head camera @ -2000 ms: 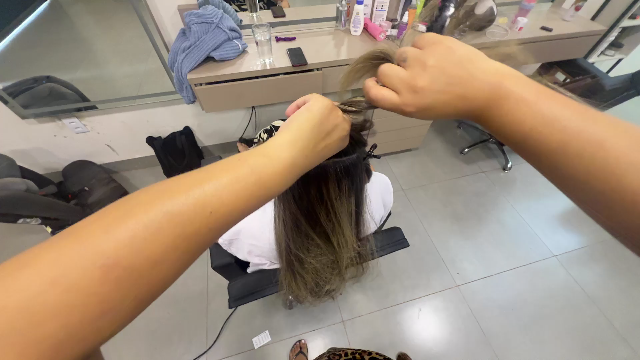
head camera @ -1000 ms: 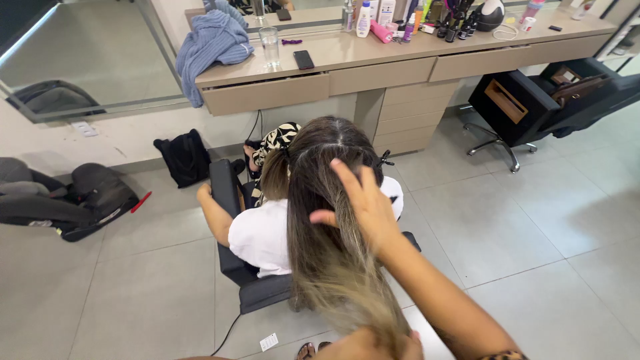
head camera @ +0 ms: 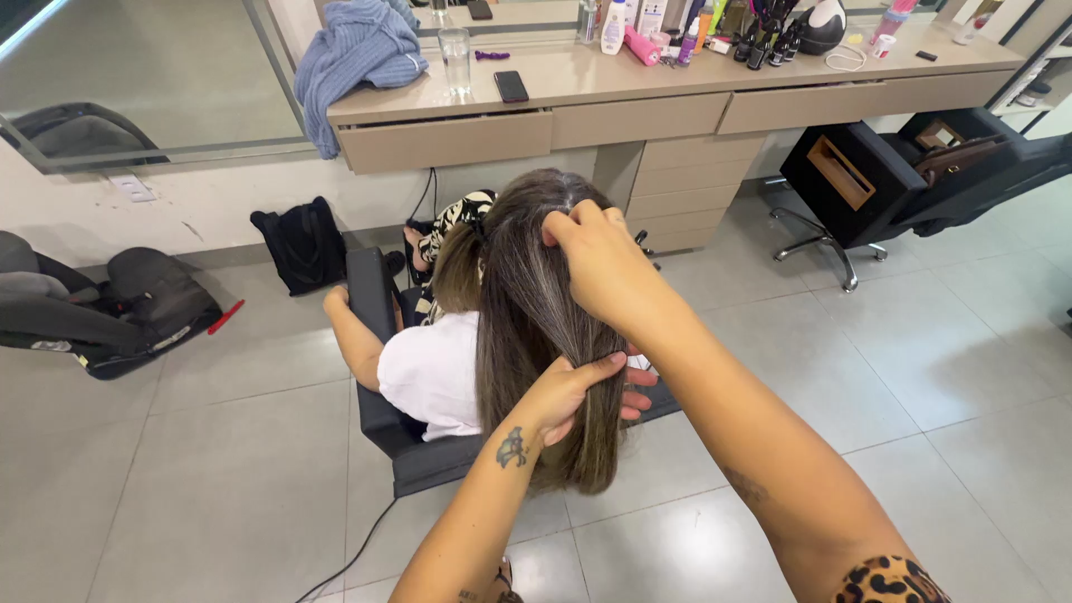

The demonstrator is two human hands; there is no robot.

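Observation:
A person in a white top (head camera: 431, 368) sits in a black salon chair (head camera: 377, 335), back toward me. Their long brown, highlighted hair (head camera: 523, 285) hangs down behind. My left hand (head camera: 578, 394) wraps around a length of it below the shoulders, thumb on top, other fingers behind the strands. Higher up, my right hand (head camera: 590, 251) touches the hair at the back of the head with bent fingers; whether it pinches a strand is hard to tell. A separate section of hair (head camera: 458, 268) is gathered by a dark clip at the head's left side.
A beige counter (head camera: 536, 84) with bottles, a phone (head camera: 511, 86), a glass of water (head camera: 456, 60) and a blue knitted garment (head camera: 360, 50) runs ahead. A child car seat (head camera: 151, 301) and black bag (head camera: 303, 244) lie left. Another salon chair (head camera: 871, 184) stands right; a cable (head camera: 360, 548) crosses the floor.
The hair that both hands held raised above the head two seconds ago now hangs down. My left hand has moved up around the lengths; my right hand is bent at the back of the head.

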